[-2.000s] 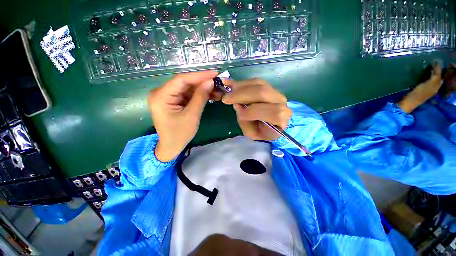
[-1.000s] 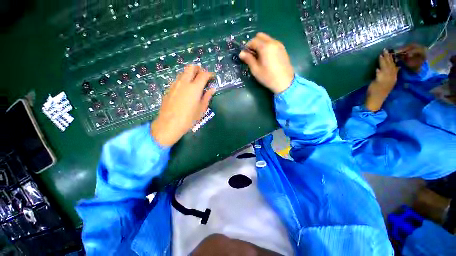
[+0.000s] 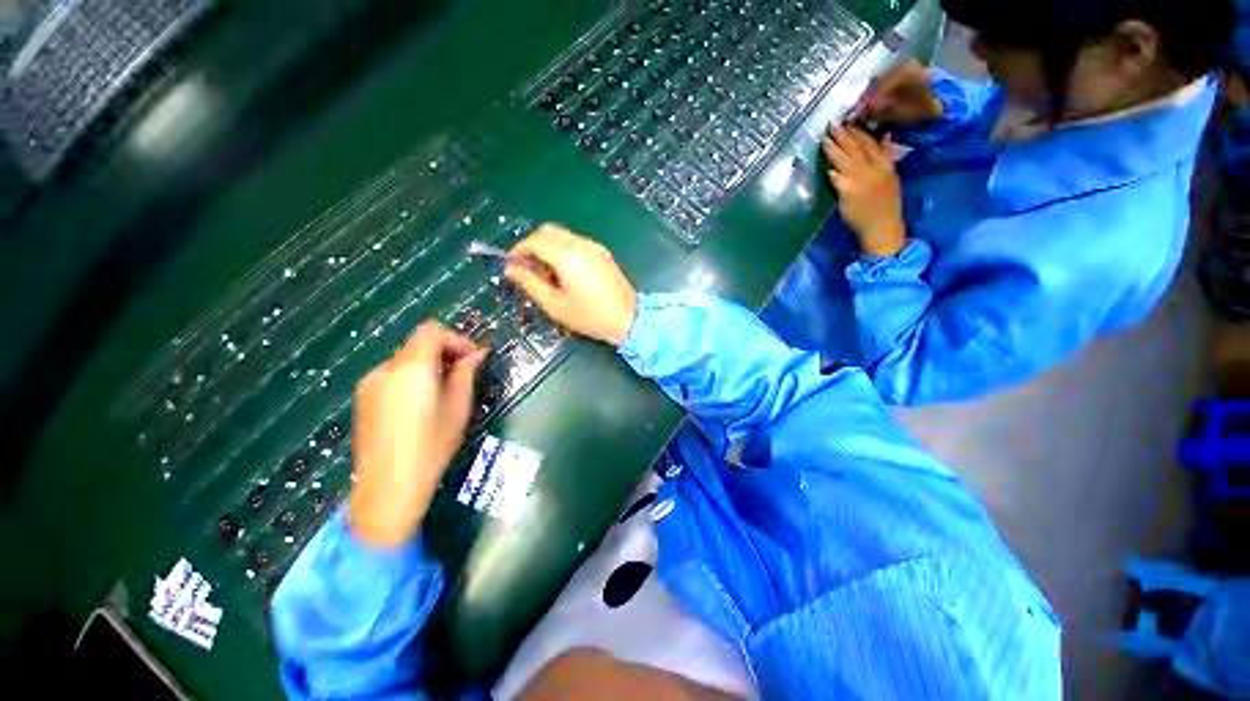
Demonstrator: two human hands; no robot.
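The clear blister tray [image 3: 295, 473] lies slanted on the green mat, with dark parts in its pockets. My left hand [image 3: 409, 427] is over its near edge, fingertips close together; whether they hold a part cannot be told. My right hand [image 3: 576, 284] is over the tray's right end, fingers closed on a thin shiny piece that looks like the tweezers [image 3: 488, 252]; the rest of it is hidden. A white label sheet [image 3: 500, 479] with dark marks lies on the mat near my body, touched by neither hand.
Spare label sheets [image 3: 184, 603] lie at lower left, beside the rim of a smartphone [image 3: 121, 635]. Another blister tray [image 3: 706, 103] lies at upper right, and one more [image 3: 96, 69] at far upper left. A person in blue [image 3: 1021, 260] works at the right.
The view has turned, so the tray slants and the neighbour shows more. Both hands remain over the tray. The label sheet, partly behind my left fingers before, now shows fully.
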